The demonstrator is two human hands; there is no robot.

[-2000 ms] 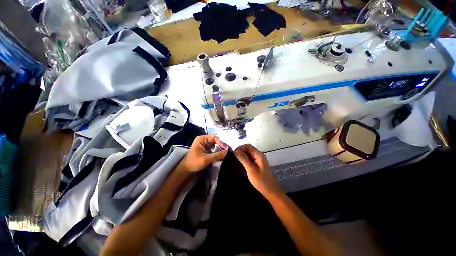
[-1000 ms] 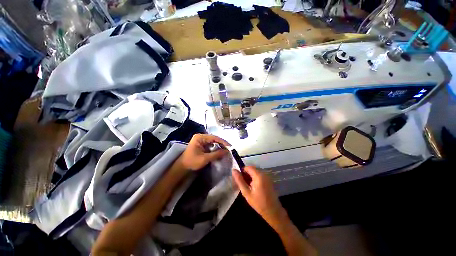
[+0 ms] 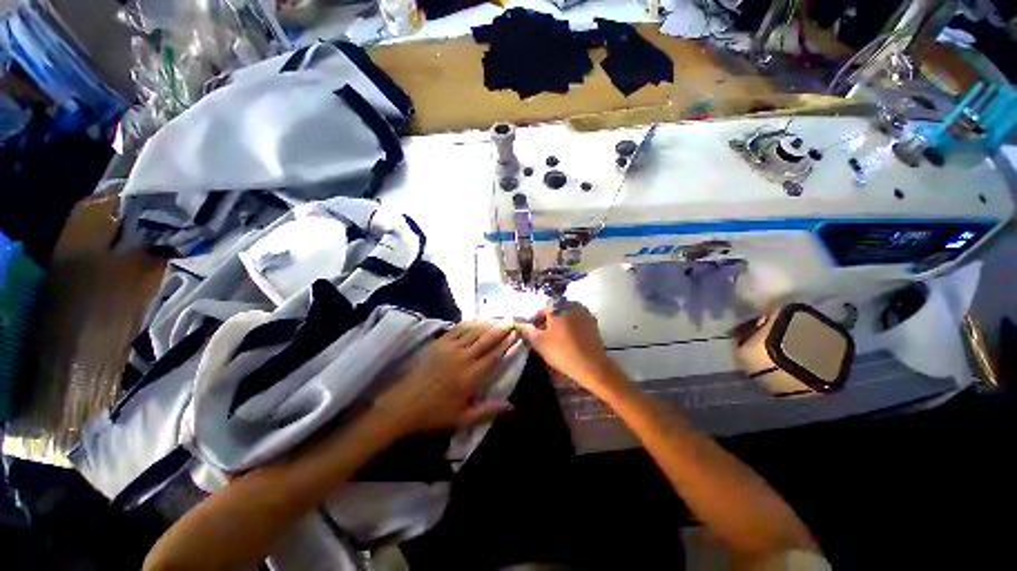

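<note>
The grey garment panels with black strips lie in folds left of the needle. Black cloth hangs below my hands over the table's front edge. My left hand lies spread and flat on the grey cloth, pressing it near the needle. My right hand pinches the cloth edge just in front of the presser foot. The fingertips of both hands nearly meet. Whether the cloth edge is under the foot is hidden by my right hand.
The white sewing machine head spans the right side. A square beige box-like item stands in front of it. Small black cut pieces lie on the brown board behind. Another grey panel is heaped at the back left.
My left hand has gone from pinching the cloth to lying flat on it. My right hand has moved up towards the presser foot. The lifted cloth edge is now lowered beside the needle.
</note>
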